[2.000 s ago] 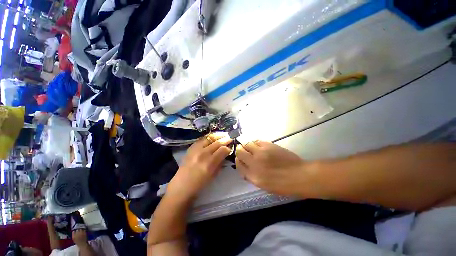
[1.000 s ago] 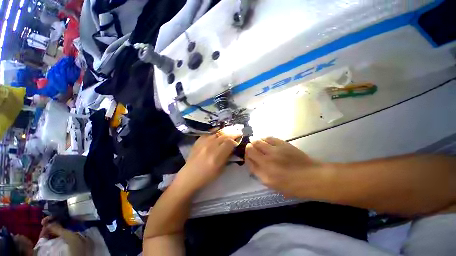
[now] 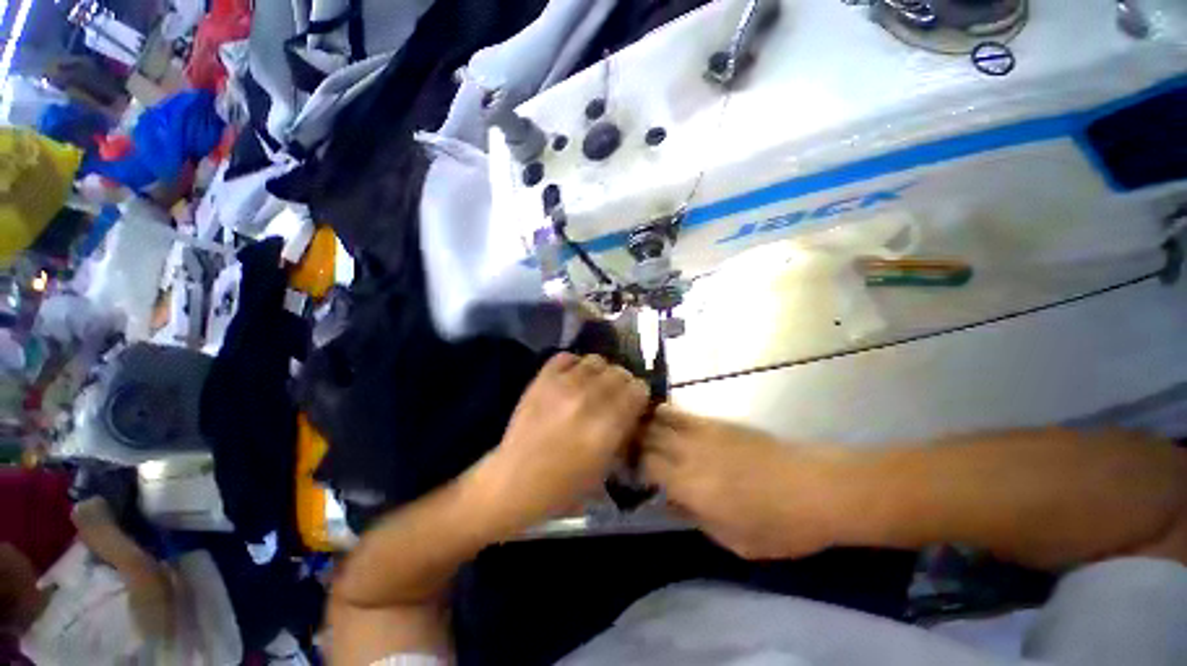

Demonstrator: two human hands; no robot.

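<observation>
A white sewing machine head (image 3: pixel 807 143) with a blue stripe and "JACK" lettering lies across the upper right. Its presser foot and needle area (image 3: pixel 651 312) is brightly lit. My left hand (image 3: pixel 573 423) and my right hand (image 3: pixel 716 475) meet just in front of the foot. Both grip a narrow black band (image 3: pixel 631 484) that runs from the needle area down between them. My fingertips are blurred and partly hidden by the cloth. Black cloth with a white or grey panel (image 3: pixel 456 247) lies left of the needle, beside my left hand.
Green-orange snips (image 3: pixel 918 273) lie on the white machine bed (image 3: pixel 794 397), right of the needle. Black and grey garments (image 3: pixel 378 377) are heaped at the left over an orange-yellow surface (image 3: pixel 311 475). Another person's arm (image 3: pixel 130 559) shows at the lower left.
Both hands have moved back from the presser foot towards me. More black cloth now shows between them and the foot, and a white-grey panel shows left of the machine head. The view has shifted.
</observation>
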